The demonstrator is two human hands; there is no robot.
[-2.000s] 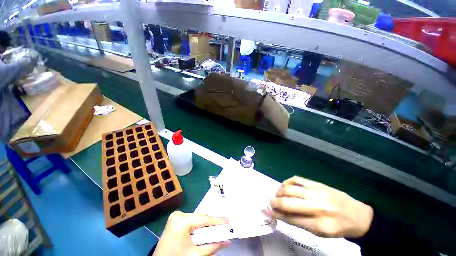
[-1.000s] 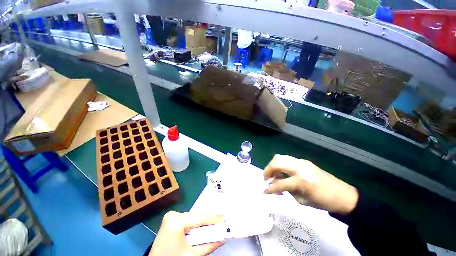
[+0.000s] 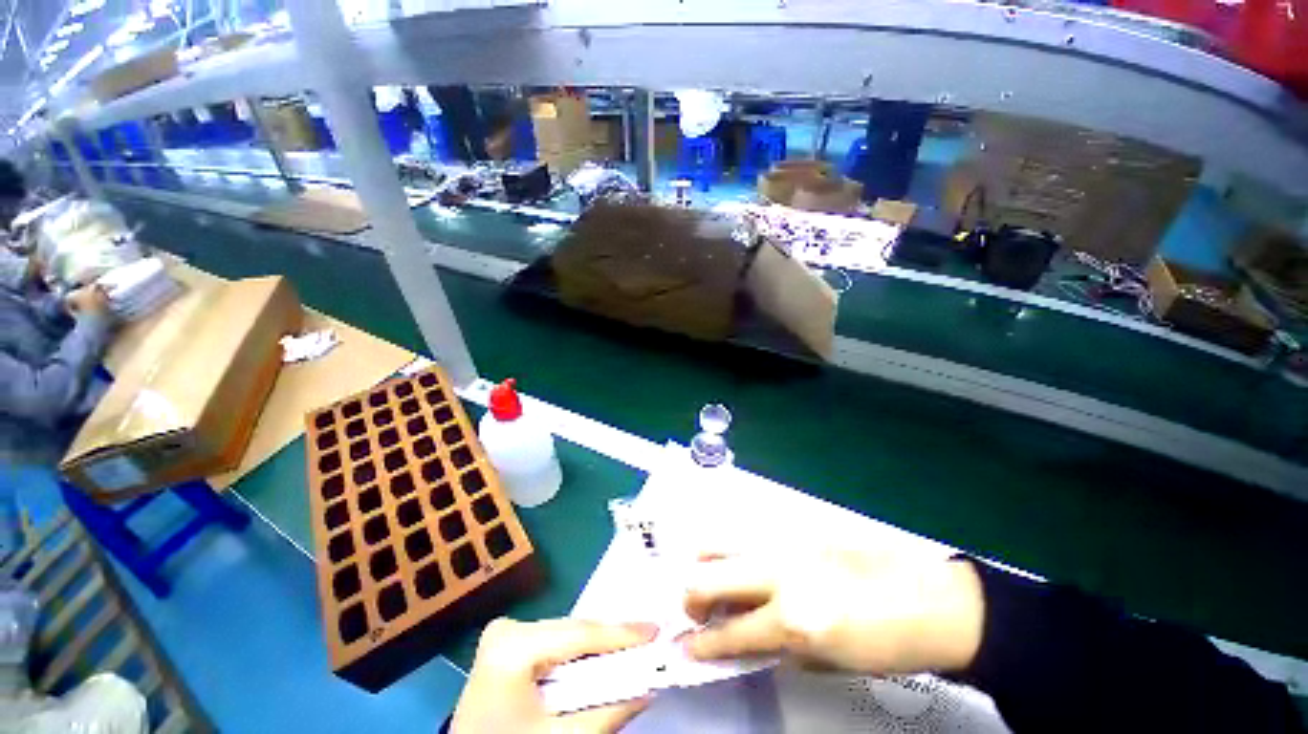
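Observation:
My left hand (image 3: 538, 681) grips the left end of a white plastic housing (image 3: 603, 680), thumb on top and fingers below. My right hand (image 3: 803, 609) lies over the housing's right part, its fingertips at the top edge near my left thumb; whether they pinch a small part cannot be told. A small dark hole shows in the housing's near edge. A white sheet (image 3: 717, 505) lies under the work. Tiny dark parts (image 3: 648, 534) lie at the sheet's left edge. Another white piece with a dotted circular grille (image 3: 911, 703) shows partly below my right forearm.
A brown-orange compartment tray (image 3: 416, 523) and a white squeeze bottle (image 3: 521, 456) with red cap stand left. A small clear dispenser (image 3: 712, 435) stands at the sheet's far edge. An open carton (image 3: 653, 273) sits on the green belt. A long carton (image 3: 187, 380) and a person are far left.
My right hand has moved left and down onto the housing, from above the sheet at its right. My left hand keeps its hold. The grille piece is now more covered by the right forearm.

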